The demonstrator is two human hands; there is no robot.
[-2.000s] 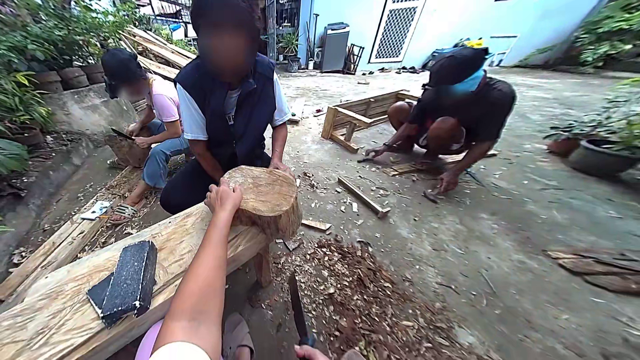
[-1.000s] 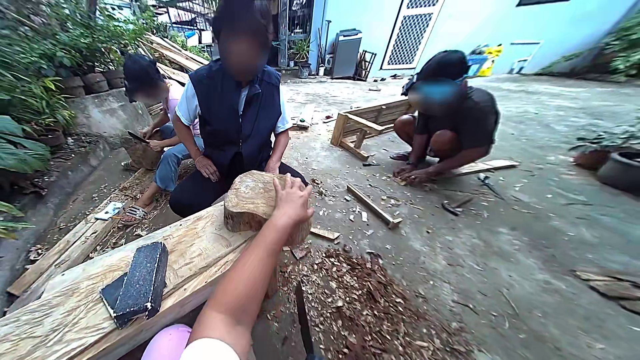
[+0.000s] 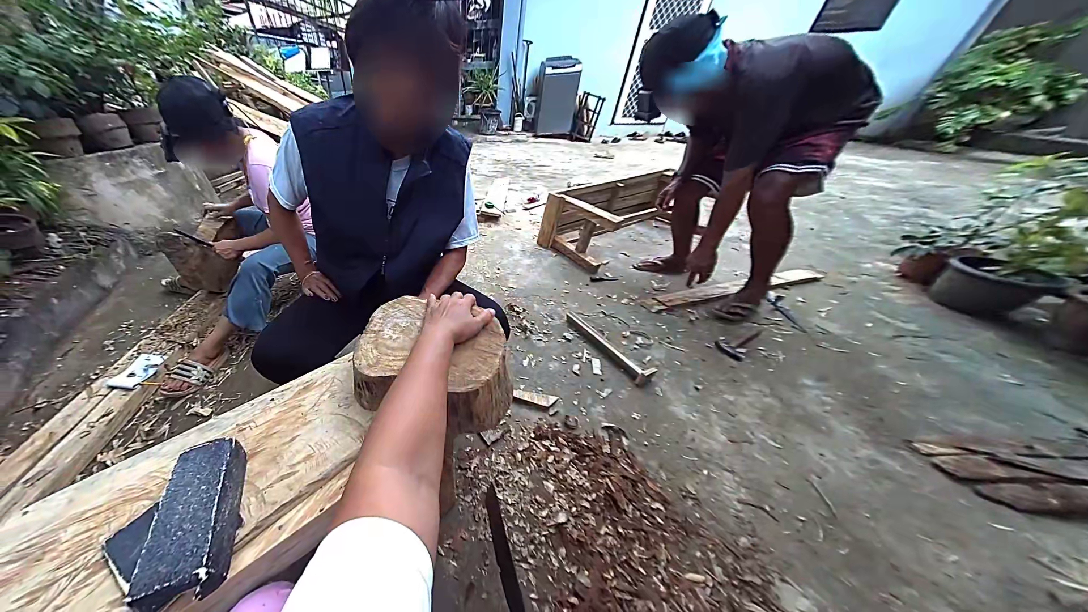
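My left hand (image 3: 457, 318) rests on the top face of a round wood slab (image 3: 395, 336), its fingers bent over the surface. The slab lies at the end of a thick wooden bench plank (image 3: 280, 433). A dark blade (image 3: 501, 544) points upward at the bottom middle of the head view, beside the plank; its handle is out of frame, and so is my right hand. Two dark, gritty blocks (image 3: 189, 518) lie one partly over the other on the plank, left of my forearm.
A person (image 3: 382, 195) sits close behind the slab. Another (image 3: 246, 187) sits at the left with a log and a tool. A third (image 3: 765, 127) bends over a board (image 3: 739, 289) near a wooden frame (image 3: 603, 212). Wood chips (image 3: 612, 518) cover the ground below the slab.
My left hand has moved from the slab's left edge, over its right side, onto its top. The person at the right has risen from a squat to a bent stance. My right hand has left the view.
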